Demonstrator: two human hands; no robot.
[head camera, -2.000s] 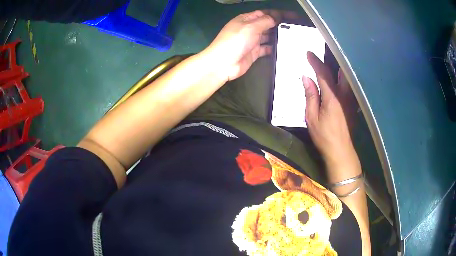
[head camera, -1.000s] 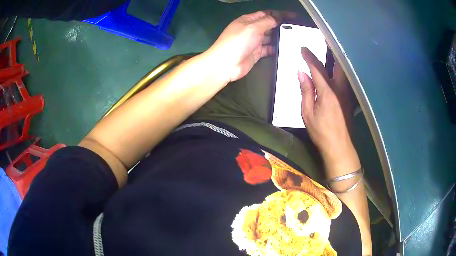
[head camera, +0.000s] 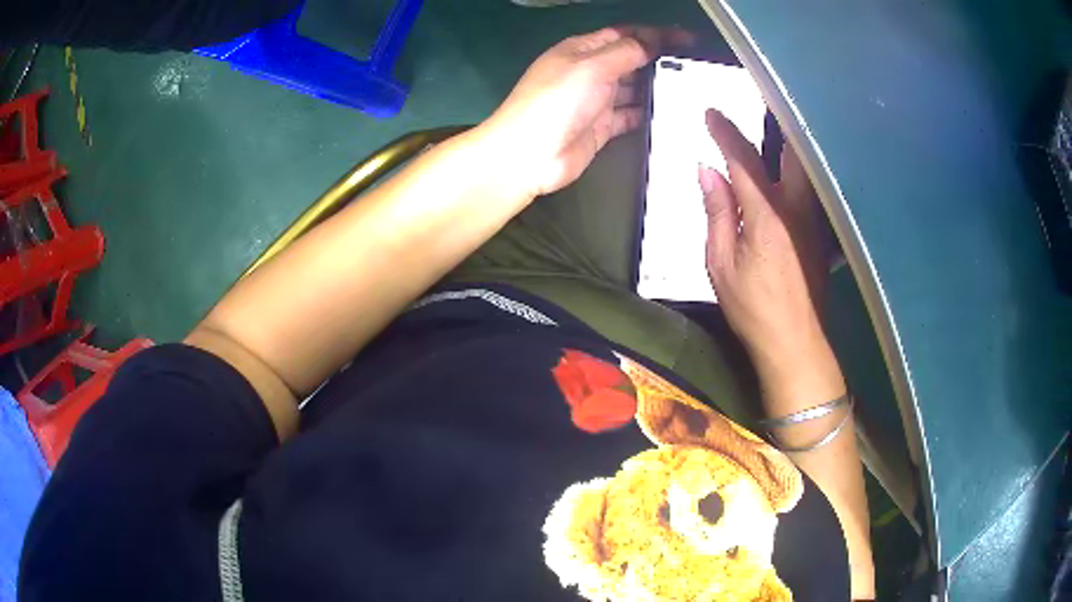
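Observation:
A smartphone (head camera: 679, 223) with a glowing white screen lies over my lap, just beside and partly under the curved table edge. My left hand (head camera: 576, 106) is bare and holds the phone at its upper left edge. Its fingertips are in shadow and partly hidden there. My right hand (head camera: 764, 241) is bare, with a thin silver bangle at the wrist. It is over the right part of the screen, thumb and index finger extended and apart. I cannot tell whether a fingertip touches the screen.
The dark green tabletop (head camera: 940, 212) with pale edging curves down the right side. A gold chair frame (head camera: 353, 176) is behind my left forearm. A blue stool (head camera: 323, 71) stands at the upper left, and red stools (head camera: 53, 265) at the far left. A dark sleeve shows top left.
My right thumb and index finger have shifted slightly left over the screen since the earliest frame. My left hand has barely moved and stays at the phone's edge.

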